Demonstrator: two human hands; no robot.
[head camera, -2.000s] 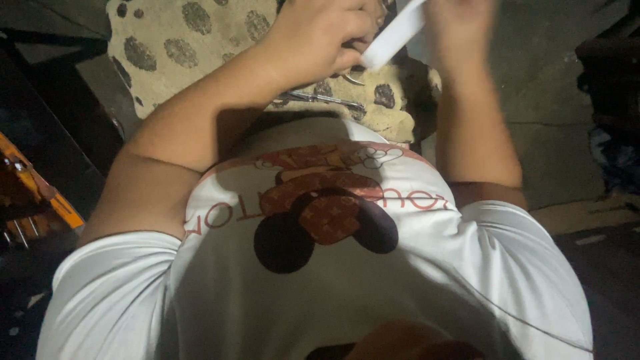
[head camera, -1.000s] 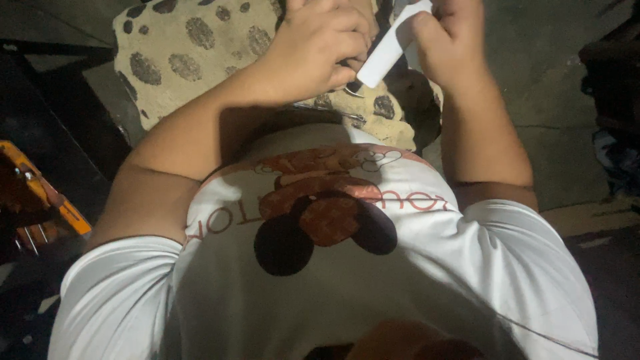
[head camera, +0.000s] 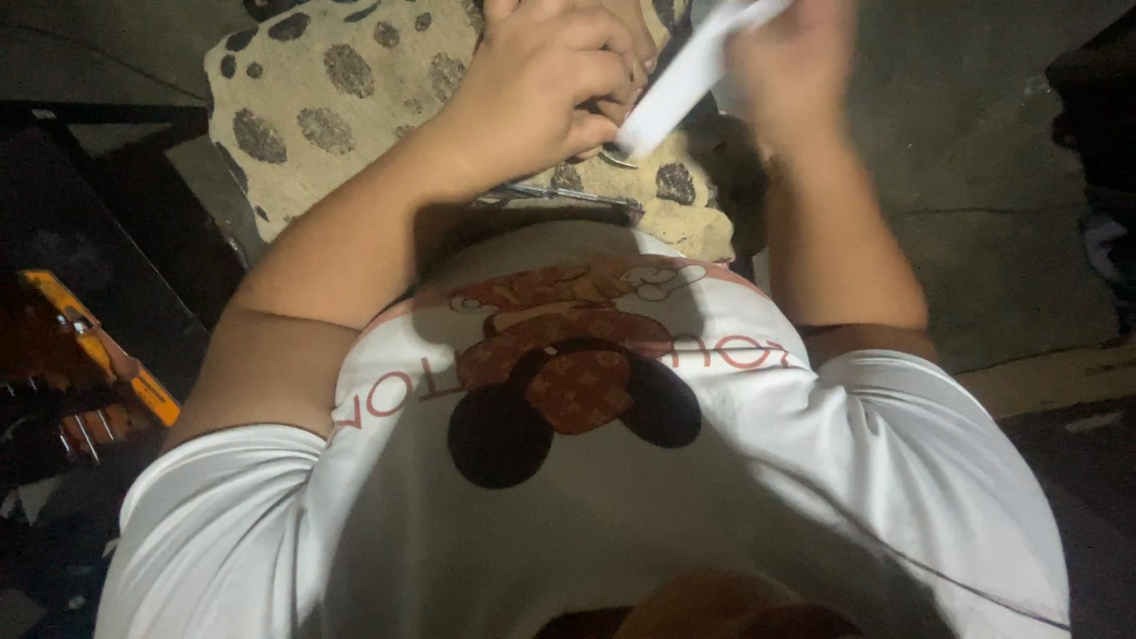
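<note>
My left hand (head camera: 555, 93) is at the top centre, its fingers curled against the toes of what looks like a bare foot (head camera: 635, 31), mostly covered by the hand. My right hand (head camera: 794, 75), blurred, holds a flat white strip (head camera: 679, 84) that slants down to my left fingertips. What the strip is cannot be told. A small curved shiny edge (head camera: 619, 160) shows just under its lower end. A thin metal tool (head camera: 572, 193) lies below my left hand on a beige cloth with dark spots (head camera: 324, 131).
An orange-edged holder (head camera: 133, 377) with several metal-shafted tools stands at the far left, beside a dark piece of furniture (head camera: 89, 240). Grey floor (head camera: 976, 177) shows at the right, with dark objects at its edge. My white printed shirt fills the lower middle.
The white strip and my right hand have shifted back and forth near the left fingertips. My left hand keeps its place at the toes.
</note>
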